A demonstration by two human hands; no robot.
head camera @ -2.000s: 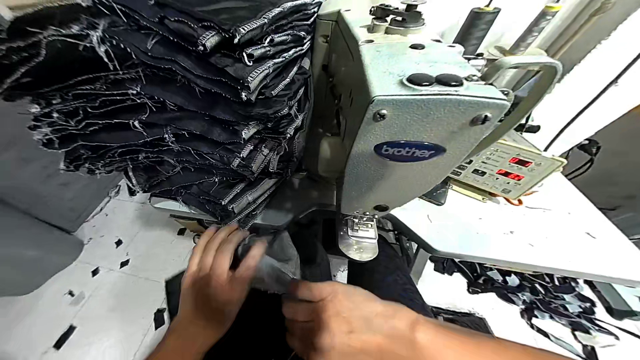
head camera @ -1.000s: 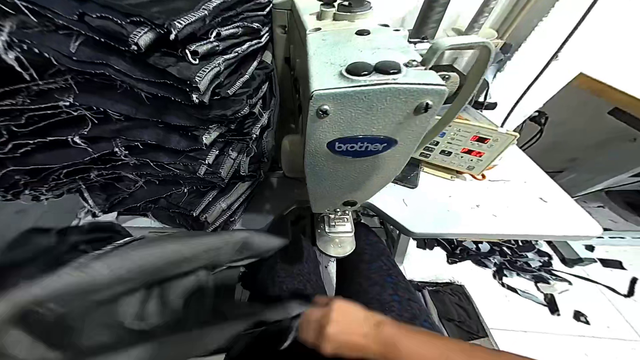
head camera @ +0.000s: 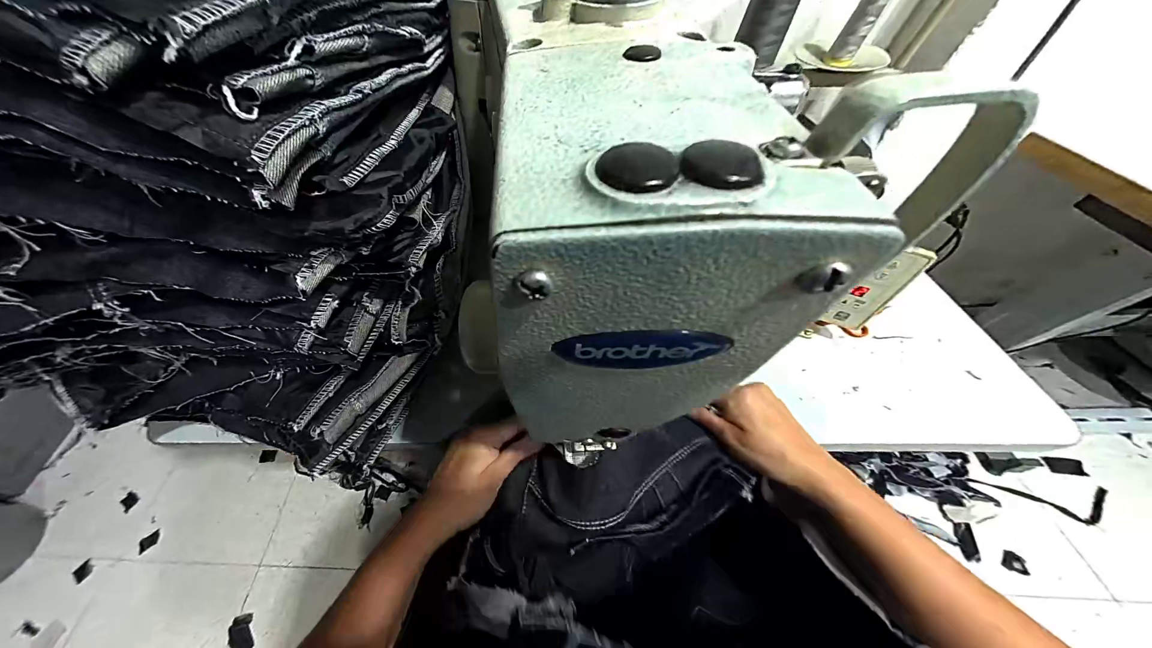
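Note:
A dark denim garment (head camera: 621, 513) with curved, light topstitching lies under the head of a Brother industrial sewing machine (head camera: 666, 288), around the metal presser foot (head camera: 583, 450). On the foot's left side, my left hand (head camera: 472, 472) grips the cloth, its fingertips partly hidden by the machine head. Over on the right, my right hand (head camera: 765, 432) holds the garment's upper edge between thumb and fingers. The lower part of the garment hangs toward me between both forearms.
A tall stack of dark denim pieces (head camera: 225, 225) with frayed, overlocked edges fills the left. The white table (head camera: 936, 387) extends right, with a control box (head camera: 877, 292) behind the machine head. Fabric scraps (head camera: 918, 486) lie on the floor. Thread cones stand at the back.
A stitched denim part now lies at the presser foot, with both hands on it. My left hand, not visible one second ago, is back in view. The view has moved closer to the machine.

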